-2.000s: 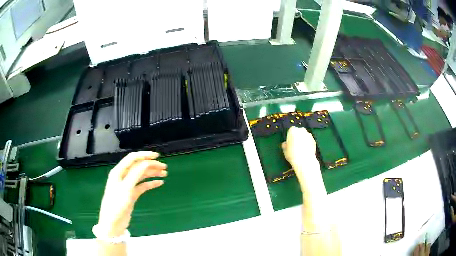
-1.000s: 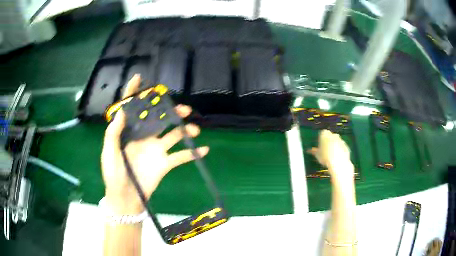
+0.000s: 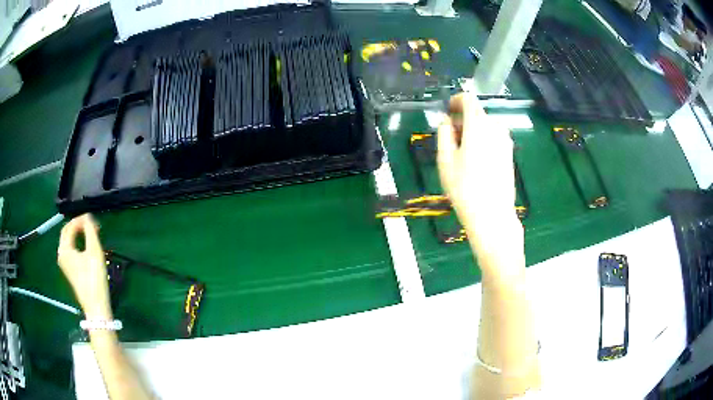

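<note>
My right hand (image 3: 481, 172) grips a blurred black phone middle frame (image 3: 403, 69) by one long side, above the green surface. Its camera end points away from me, and its gold-marked lower end is near me. Other frames lie partly hidden under this hand, one with a gold-marked end (image 3: 452, 234). My left hand (image 3: 82, 262) is at the far left with curled fingers; nothing shows in its fingertips. Beside it another frame (image 3: 193, 308) lies slanted on the green surface, its camera end partly behind the wrist.
A large black tray (image 3: 234, 183) holds stacked upright frames, with two empty pockets at its left. A second black tray (image 3: 586, 86) is beyond the post (image 3: 508, 47). One frame (image 3: 578, 168) lies on green, another (image 3: 614, 351) on the white mat (image 3: 563, 312). Tubes and equipment (image 3: 9, 273) stand left.
The frame that was in my left hand is now down at the left, and that hand has moved left. My right hand has lifted another frame from the group. The view has shifted.
</note>
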